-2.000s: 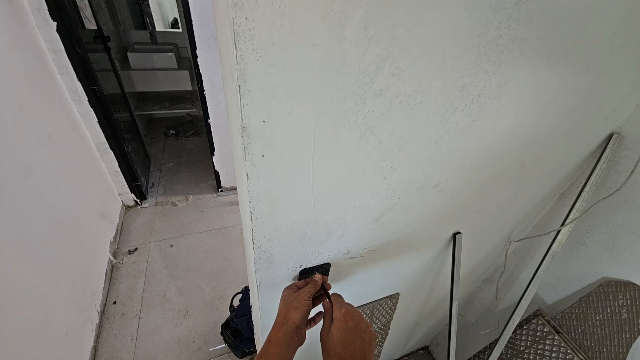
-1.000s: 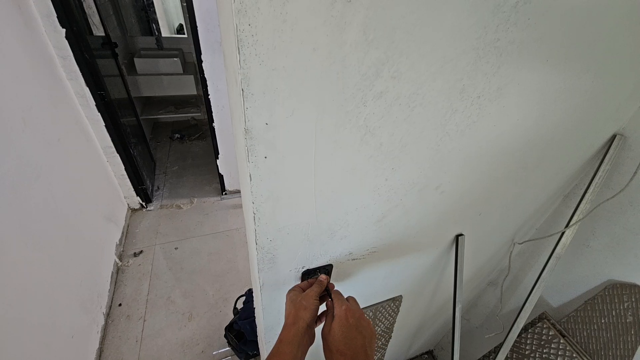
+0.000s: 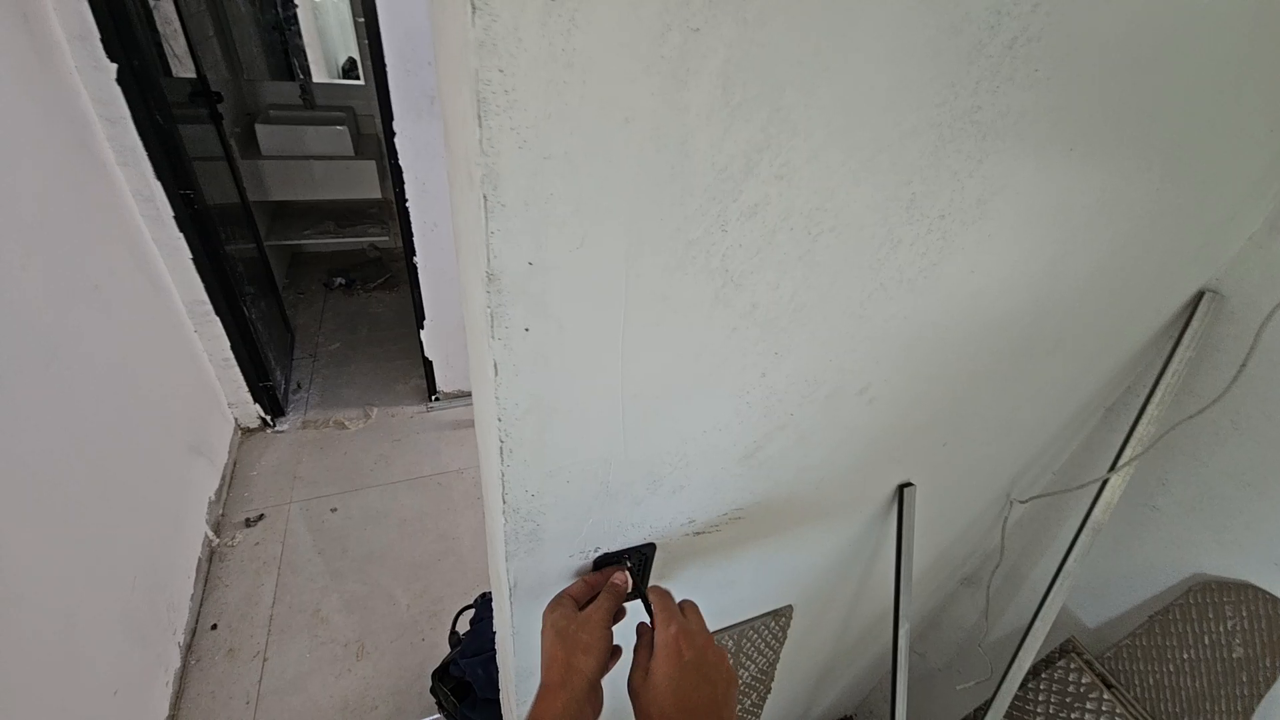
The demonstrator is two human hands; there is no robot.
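Observation:
A black rectangular plate [image 3: 641, 562] lies against the white wall [image 3: 800, 300], low and near the wall's left edge. My left hand [image 3: 583, 630] pinches at the plate's lower part between thumb and fingers; a small pale piece shows at the fingertips. Just right of it, my right hand [image 3: 680, 655] grips a thin dark tool [image 3: 646, 603], whose upper end meets the plate; its kind cannot be told. Most of that tool and the plate's lower edge are hidden by my fingers.
Two metal profiles [image 3: 903, 600] [image 3: 1120, 490] lean at the right, near a loose wire [image 3: 1165, 450]. Diamond-patterned stair treads [image 3: 1200, 640] lie low at right. A dark blue bag [image 3: 473, 665] sits behind the wall's left edge. A black-framed doorway [image 3: 405, 210] stands at the upper left.

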